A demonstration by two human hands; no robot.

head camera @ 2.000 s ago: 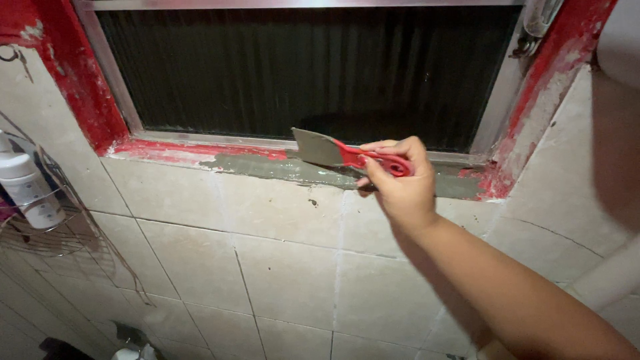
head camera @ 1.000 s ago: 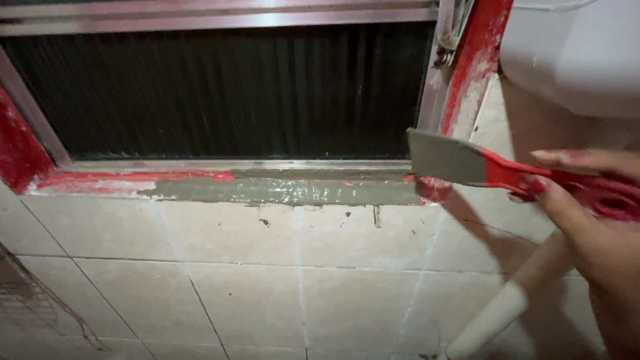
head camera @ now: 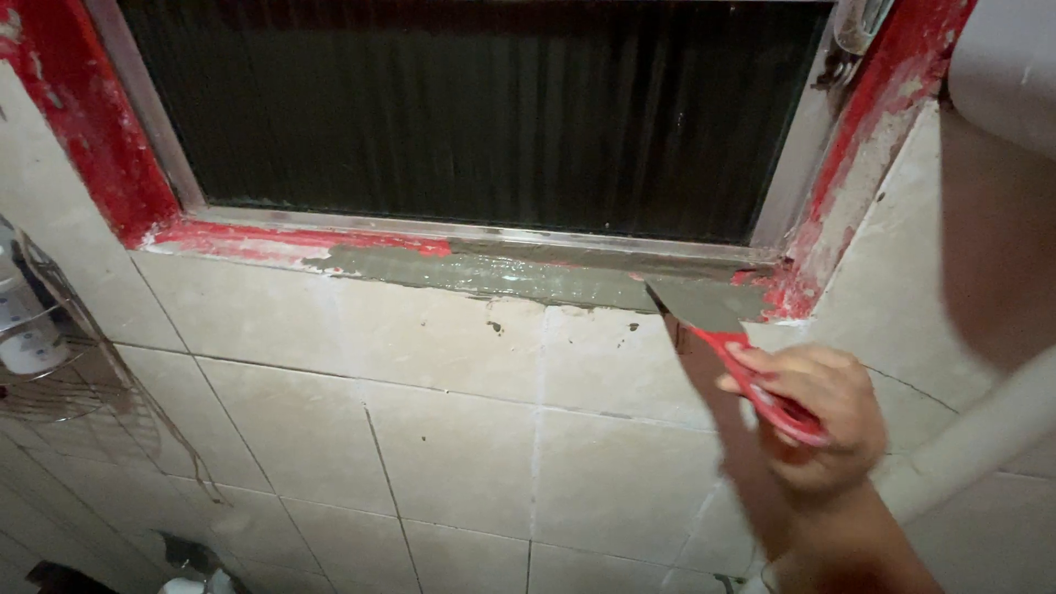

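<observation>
My right hand [head camera: 817, 412] grips the red handle of a putty knife [head camera: 705, 309] at the lower right. Its flat blade lies against the right part of the window sill, over wet grey cement [head camera: 528, 279]. The cement covers the middle and right of the sill, with a ragged lower edge along the wall tiles. Red paint [head camera: 289, 239] shows on the sill's left part and at its right corner. Above is the metal window frame [head camera: 478, 235] with a dark glass pane [head camera: 478, 115]. My left hand is out of view.
A wire rack [head camera: 70, 396] holding a white bottle [head camera: 29, 330] hangs at the left. A pale pipe [head camera: 973, 429] slants at the right, below a white rounded fixture [head camera: 1006, 74]. Beige tiles [head camera: 445, 346] with small cement spots cover the wall.
The putty knife was raised at the sill's right end one second ago; now its blade is down on the sill. Earlier it was near the sill's middle. The view has shifted.
</observation>
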